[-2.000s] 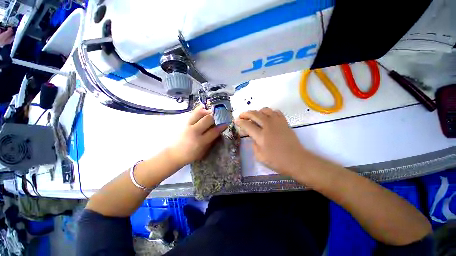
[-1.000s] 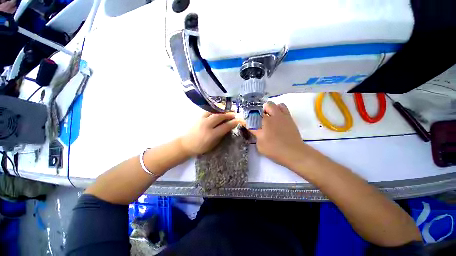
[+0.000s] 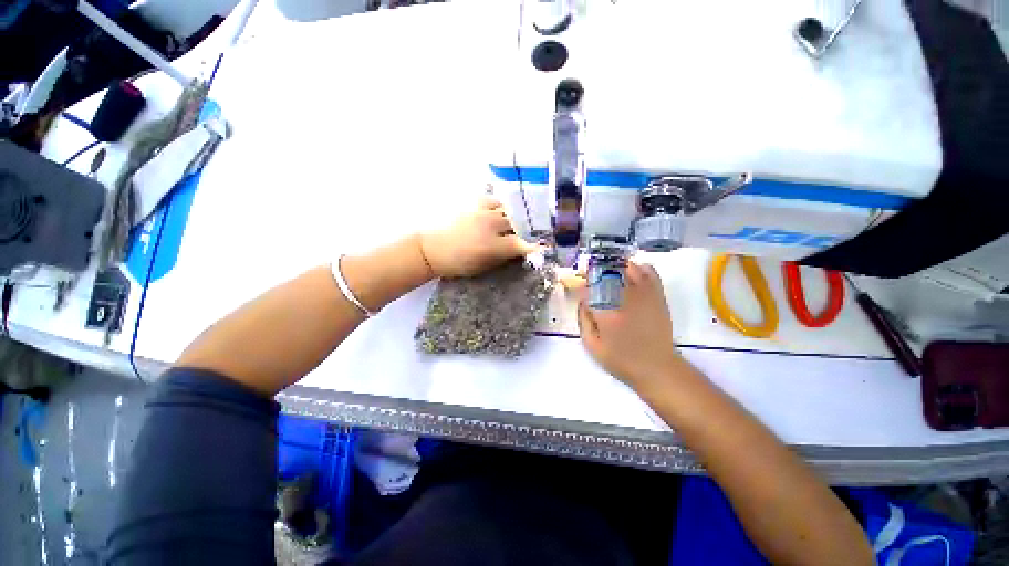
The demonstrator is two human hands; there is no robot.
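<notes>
A grey-brown tweed piece (image 3: 484, 314) lies flat on the white table, its top right corner near the needle area of the white sewing machine (image 3: 752, 100). My left hand (image 3: 474, 241) lies at the tweed's upper edge, fingertips on the cloth beside the needle area. My right hand (image 3: 631, 326) is right of the tweed, its fingers partly behind the grey knob (image 3: 605, 281) and reaching towards the tweed's corner. The needle and presser foot are mostly hidden by the machine head and fingers.
Scissors with a yellow handle (image 3: 744, 296) and a red handle (image 3: 813, 294) lie right of my right hand. A dark-handled tool (image 3: 887, 334) and a dark red case (image 3: 965, 384) lie farther right. Cloth strips (image 3: 166, 177) and a grey box (image 3: 50, 210) are at the left.
The view has shifted, so the machine appears farther right. The tweed has moved up, away from the table's front edge, and turned slightly. My left hand has moved up along its upper edge.
</notes>
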